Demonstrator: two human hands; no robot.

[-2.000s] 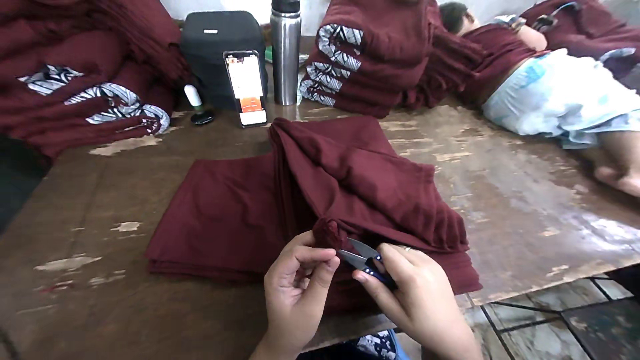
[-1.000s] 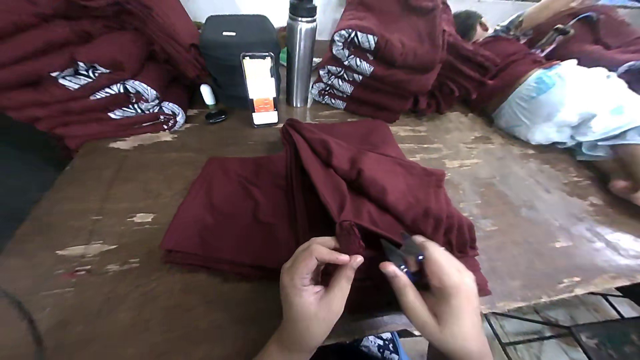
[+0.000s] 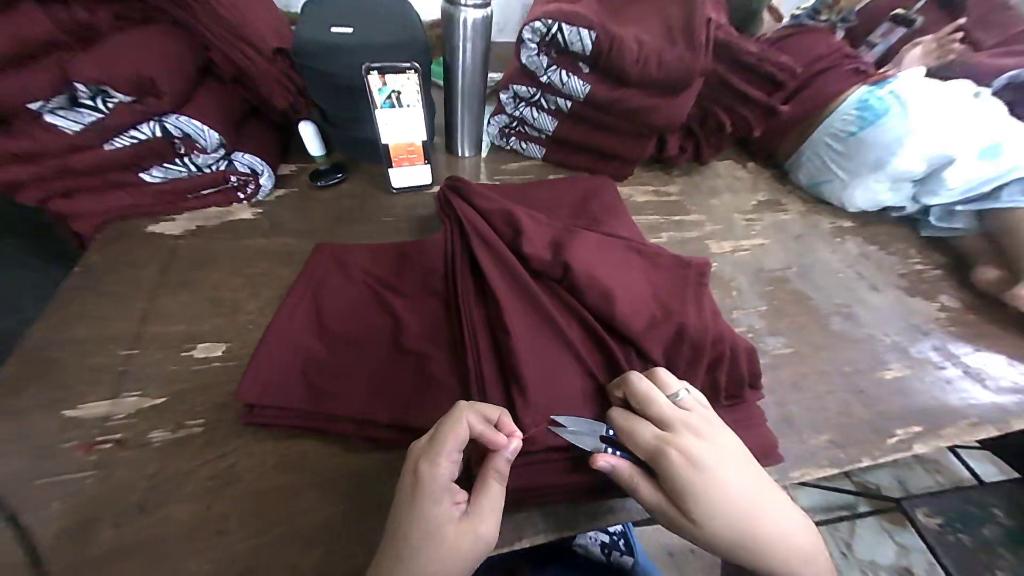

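Folded maroon garments lie layered on the wooden table, close to both hands. At the front edge of the cloth, my left hand pinches a thin red thread between thumb and forefinger. The thread runs right, toward the tips of small thread snips. Those snips are in my right hand, which wears a ring; their blades are slightly apart and point left. The fingers of my right hand rest against the cloth.
Behind the garments stand a lit smartphone, a black bag and a steel bottle. Maroon piles with patterned trim flank them. At the right back a person in a diaper lies on the table.
My left hand has let go of the bunched fabric and now pinches a thread. The cloth's front corner has dropped flatter. The blades of the snips, earlier angled up beside the bunched fabric, now point left.
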